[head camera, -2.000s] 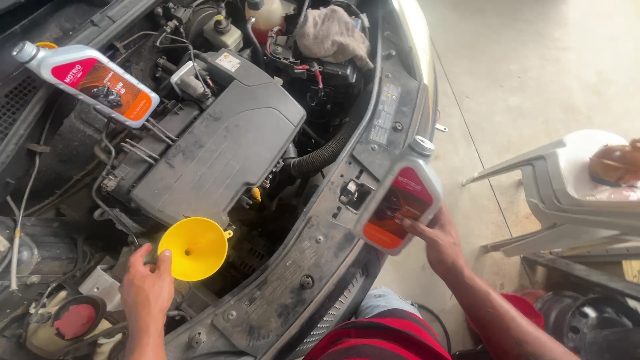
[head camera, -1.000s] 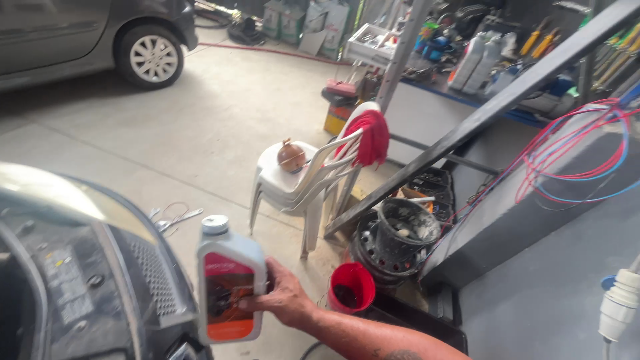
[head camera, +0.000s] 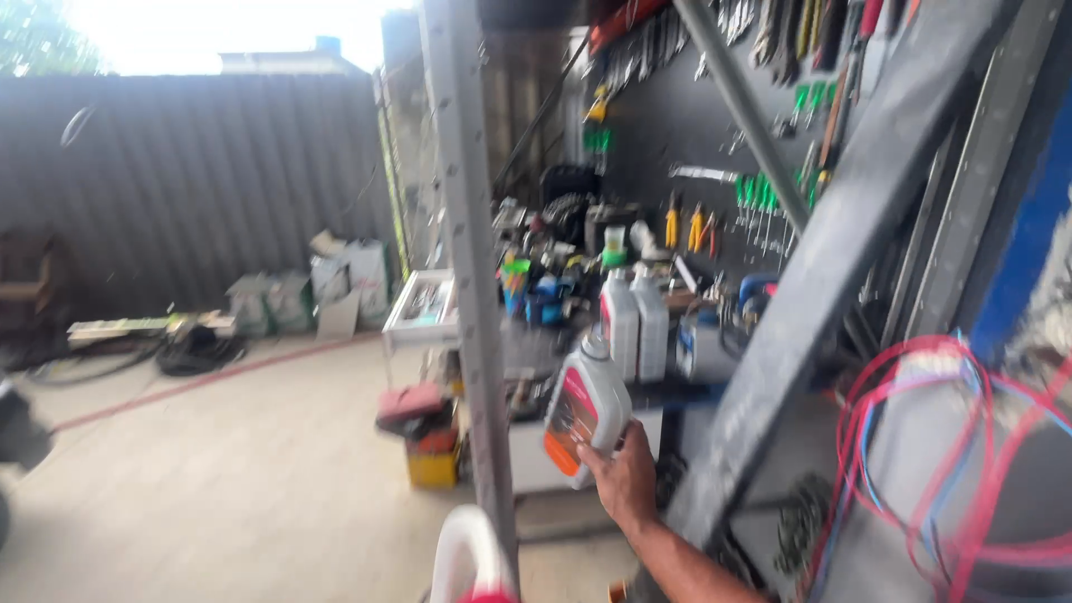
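Observation:
My right hand (head camera: 624, 477) grips a grey plastic motor oil bottle (head camera: 596, 394) by its lower side, upright and slightly tilted, its red and orange label turned left. Just behind it, two similar grey bottles (head camera: 634, 327) stand side by side at the front of a cluttered workbench (head camera: 536, 356). A gap between the held bottle and the bench cannot be judged. My left hand is out of view.
A grey steel post (head camera: 471, 251) rises left of the bottle, and a thick diagonal beam (head camera: 837, 251) crosses at right. Red and blue hoses (head camera: 854, 435) hang at lower right. A white chair back (head camera: 469, 544) stands low in front. Tools hang on a dark pegboard (head camera: 653, 126).
The view has swung from the car's engine bay to the workbench. My right hand has carried the oil bottle along from beside the car. My left hand, earlier beside the yellow funnel, has left view.

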